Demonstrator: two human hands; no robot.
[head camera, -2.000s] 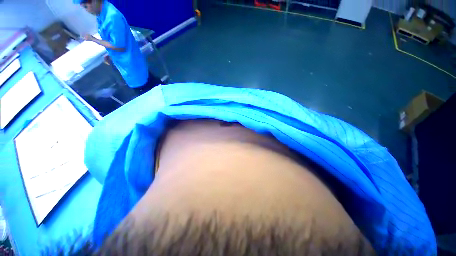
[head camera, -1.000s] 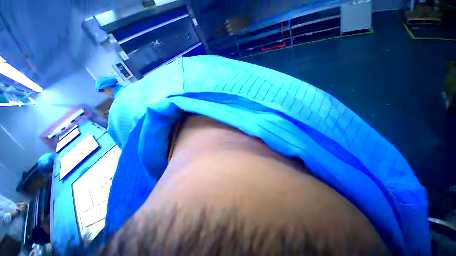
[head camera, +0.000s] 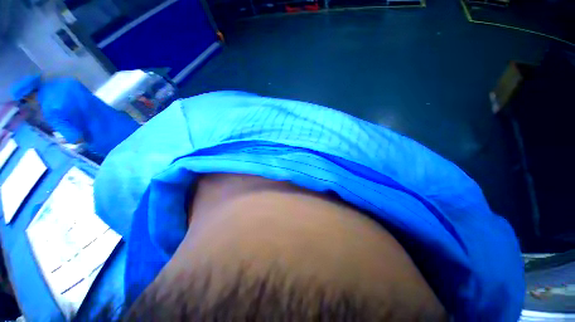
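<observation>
A large flat white panel (head camera: 72, 242) with thin dark lines and a dark edge lies on the blue bench mat (head camera: 28, 283) at the left. Its right side is hidden behind my smock. A second pale panel (head camera: 24, 184) lies further along the bench, and part of a third (head camera: 6, 151) shows at the left edge. My light blue smock, neck and hair fill the middle and bottom of the picture. Neither of my hands is in view.
A person in blue workwear and cap (head camera: 82, 116) leans at the far bench end. Behind are a white bulky pile (head camera: 123, 87) and a blue board (head camera: 161, 44). A cardboard carton (head camera: 507, 85) stands beside a dark block (head camera: 555, 144) at the right. Dark green floor spreads behind me.
The view has swung up and back down. The co-worker, upright two seconds ago, now bends over the far bench end. A pale, shiny surface now shows at the lower right edge.
</observation>
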